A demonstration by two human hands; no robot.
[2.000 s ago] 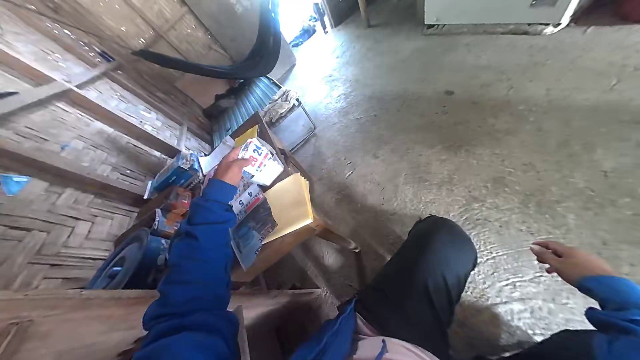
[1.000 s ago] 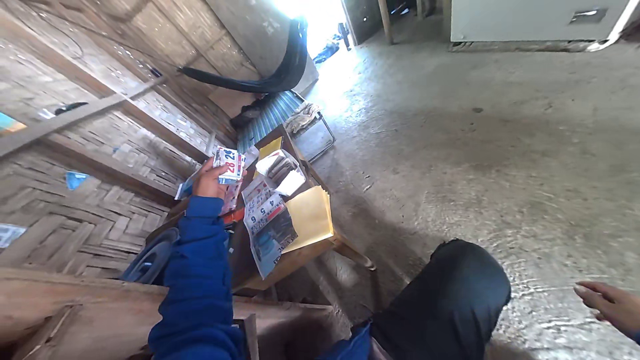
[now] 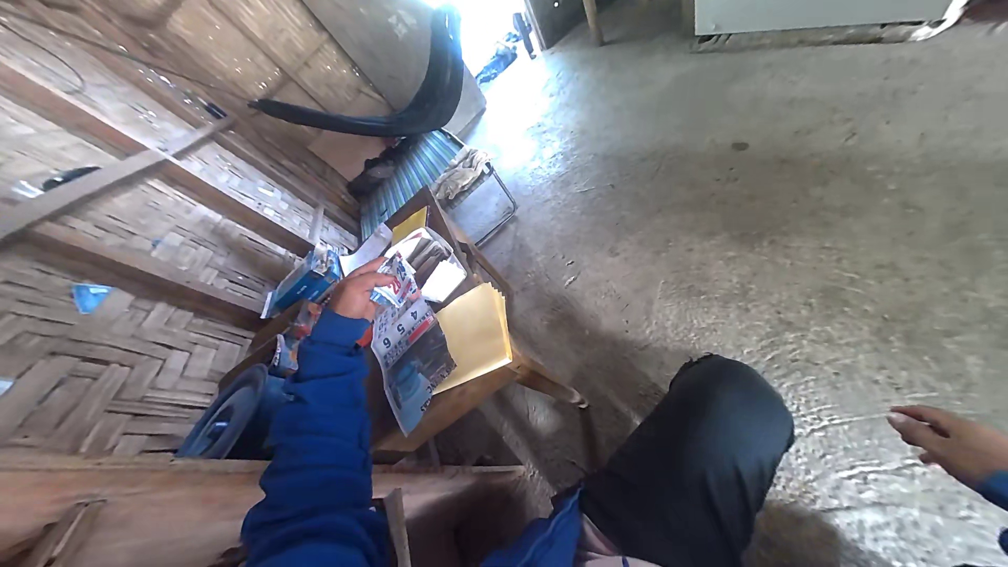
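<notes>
My left hand [image 3: 361, 291] grips a small folded printed sheet [image 3: 398, 282] above a wooden table [image 3: 465, 398]. Beneath it lies a torn calendar page [image 3: 409, 354] with large numerals, partly over a stack of yellow-brown envelopes [image 3: 476, 335]. Just beyond the hand are white papers and a dark item [image 3: 429, 260] in an open drawer or box; which one I cannot tell. A blue box [image 3: 303, 279] stands against the wall side. Far to the right, my right hand [image 3: 941, 441] hangs over the concrete floor with its fingers apart, holding nothing.
A woven bamboo wall [image 3: 142, 378] with wooden beams runs along the left. A round blue plastic container [image 3: 236, 417] sits at the table's near left. Behind the table are a striped folding bed [image 3: 409, 181] and a dark hanging cloth [image 3: 394, 122]. My bent knee [image 3: 724, 402] is right of the table.
The calendar sheet in my left hand, earlier facing up with large red and blue numerals, is now tilted and looks more folded. The view has shifted somewhat.
</notes>
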